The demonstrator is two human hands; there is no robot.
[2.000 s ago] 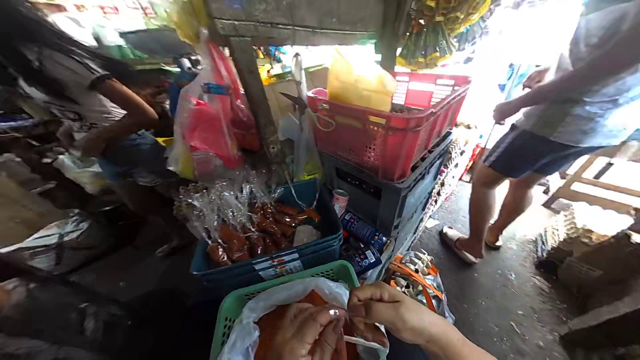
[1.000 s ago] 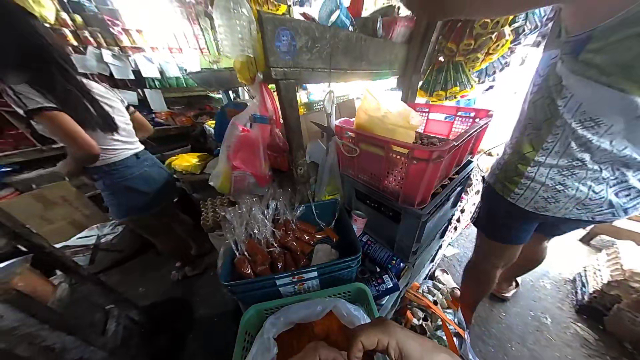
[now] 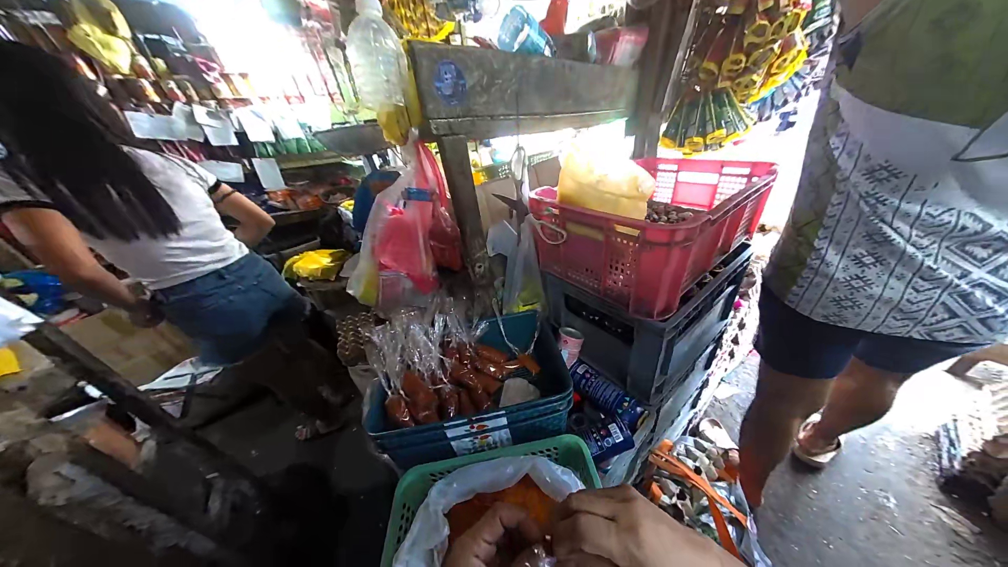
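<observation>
My left hand (image 3: 496, 535) and my right hand (image 3: 622, 528) meet at the bottom edge, fingers pinched together on a small clear plastic bag (image 3: 535, 555), mostly hidden by the fingers and the frame edge. Beneath and behind them, a green plastic basket (image 3: 579, 453) lined with a whitish plastic bag (image 3: 449, 480) holds an orange-red substance (image 3: 504, 504). Just beyond stands a blue-teal plastic basket (image 3: 551, 402) with several tied clear bags of orange-brown contents (image 3: 421, 394) in it, their twisted tops upright.
Right of the baskets, a red crate (image 3: 661, 268) sits on black crates (image 3: 646, 346). Scissors (image 3: 516, 197) and filled plastic bags (image 3: 398, 252) hang from the wooden stand (image 3: 465, 197). Blue cans (image 3: 606, 394) lie beside the basket. One person (image 3: 134, 205) stands left, another (image 3: 890, 260) right.
The person at right now stands closer, beside the crates. The person at left has shifted and turned. My hands stay together over the green basket. The view has tilted up.
</observation>
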